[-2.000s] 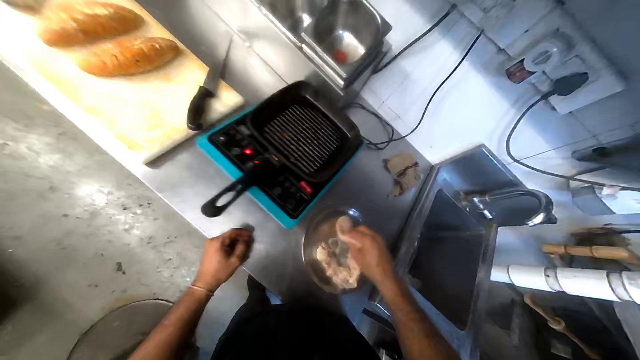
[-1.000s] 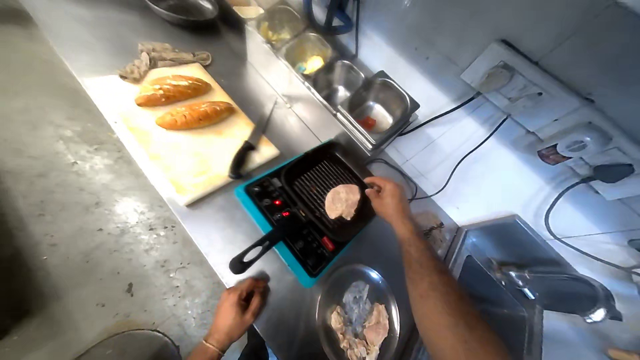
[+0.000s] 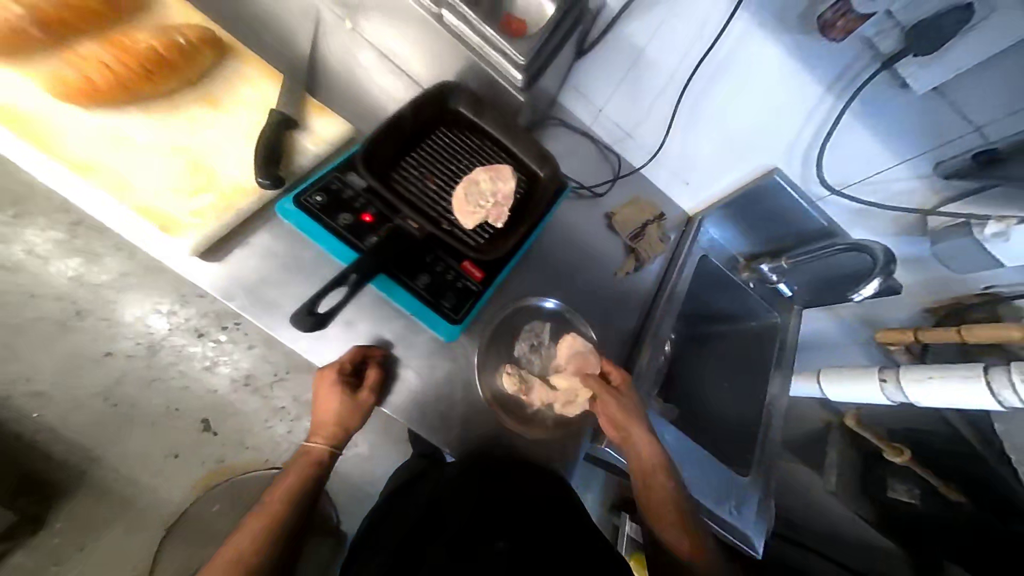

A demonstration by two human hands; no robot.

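One pale slice of meat [image 3: 485, 196] lies in a black square grill pan [image 3: 432, 152], which stands on a teal-edged induction cooktop [image 3: 416, 300] with red lights lit. The pan's handle points toward the counter's front edge. Several more pale meat pieces [image 3: 532, 390] and a clear, plastic-like scrap lie in a round metal bowl [image 3: 488, 344]. My right hand [image 3: 616, 396] reaches over the bowl's right rim, its fingers on the meat there. Curled and holding nothing visible, my left hand [image 3: 350, 384] rests at the counter's front edge, below the pan handle.
A black-handled knife [image 3: 276, 148] lies on a cutting board [image 3: 216, 228] with bread loaves [image 3: 140, 66]. A crumpled cloth [image 3: 638, 232] sits between the cooktop and a sink [image 3: 720, 352] with a faucet [image 3: 824, 256]. Metal containers [image 3: 520, 56] and black cables [image 3: 680, 96] are behind the pan.
The grill pan was bare two seconds ago; a meat slice now lies in it. My right hand has moved from the pan's edge back to the bowl. The view has shifted.
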